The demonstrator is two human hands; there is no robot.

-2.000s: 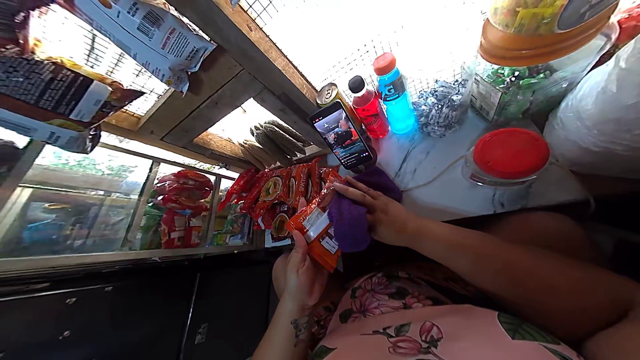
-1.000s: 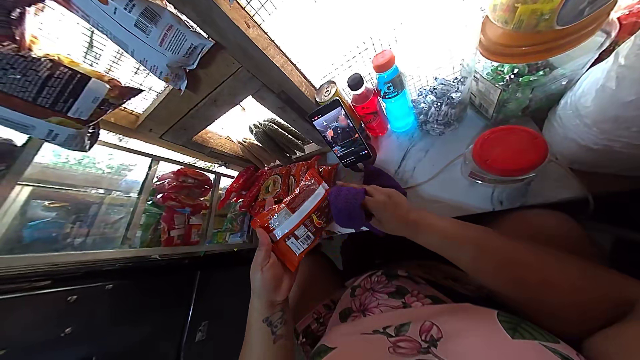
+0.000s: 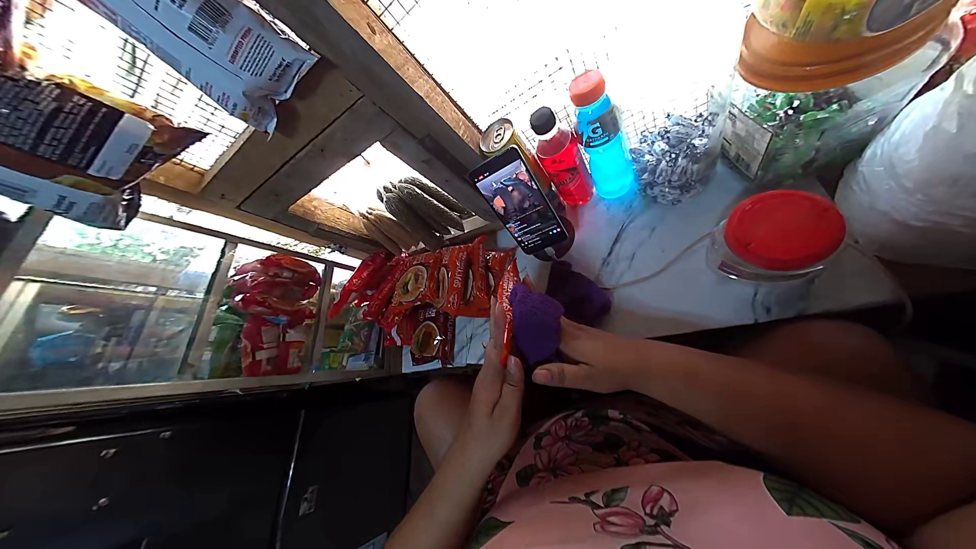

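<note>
My left hand [image 3: 496, 393] grips a red instant noodle packet [image 3: 506, 309], seen nearly edge-on. A purple cloth [image 3: 536, 324] covers the fingers of my right hand [image 3: 583, 354] and lies against the packet's right side; the thumb shows bare below it. Another part of the cloth rests on the marble-patterned counter. Beyond my hands, several red noodle packets [image 3: 450, 282] stand in a row, with a darker packet [image 3: 428, 335] in front of them. A lit smartphone [image 3: 518, 202] leans upright behind the cloth.
Behind the phone are a can [image 3: 497, 137], a red drink bottle [image 3: 564, 168] and a blue drink bottle [image 3: 602, 145]. A red-lidded jar [image 3: 785, 229] sits on the counter [image 3: 656, 297], near a cable. Snack bags [image 3: 206, 53] hang upper left. A glass case [image 3: 114, 297] stands left.
The packet in my left hand, its printed back facing me a second ago, is now turned edge-on and closer to the row. My right hand holds the cloth against it.
</note>
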